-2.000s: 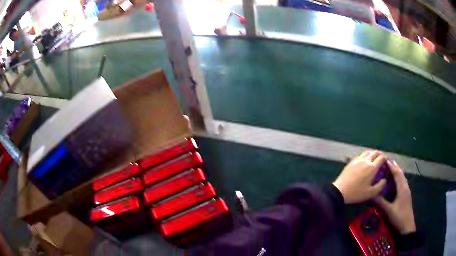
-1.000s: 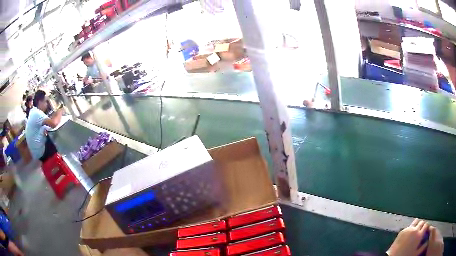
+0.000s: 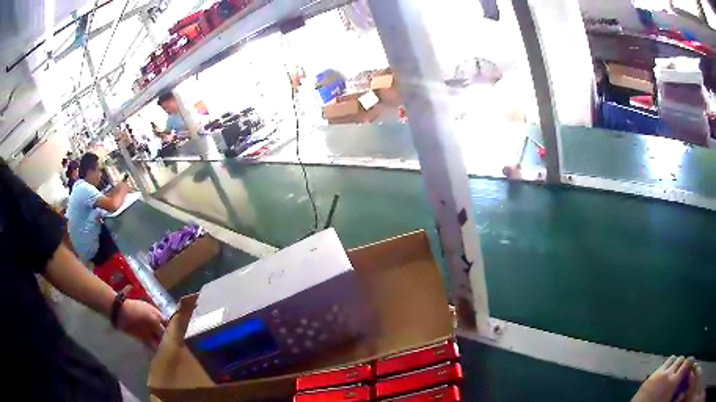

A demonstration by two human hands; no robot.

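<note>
My left hand (image 3: 659, 382) is at the bottom right corner, cut off by the lower edge. My right hand (image 3: 694, 383) is beside it, mostly out of the picture, with only some fingers showing. A narrow strip of purple cells (image 3: 682, 385) shows between the two hands, which close around it. How many cells they hold is hidden. Red portable radios (image 3: 416, 358) lie stacked in two columns at the bottom centre, cut off by the lower edge. They are to the left of my hands, apart from them.
A grey test instrument (image 3: 275, 286) with a lit blue screen stands in a cardboard tray (image 3: 400, 275). A metal post (image 3: 447, 180) rises behind, beside the green conveyor belt (image 3: 581, 251). A person in black stands at left, a hand (image 3: 141, 320) by the tray. Farther back are a carton of purple cells (image 3: 184, 255) and a seated worker.
The view has swung up and left, so my hands moved to the bottom right corner and the loose red radio left the picture. A person in black has come in at left.
</note>
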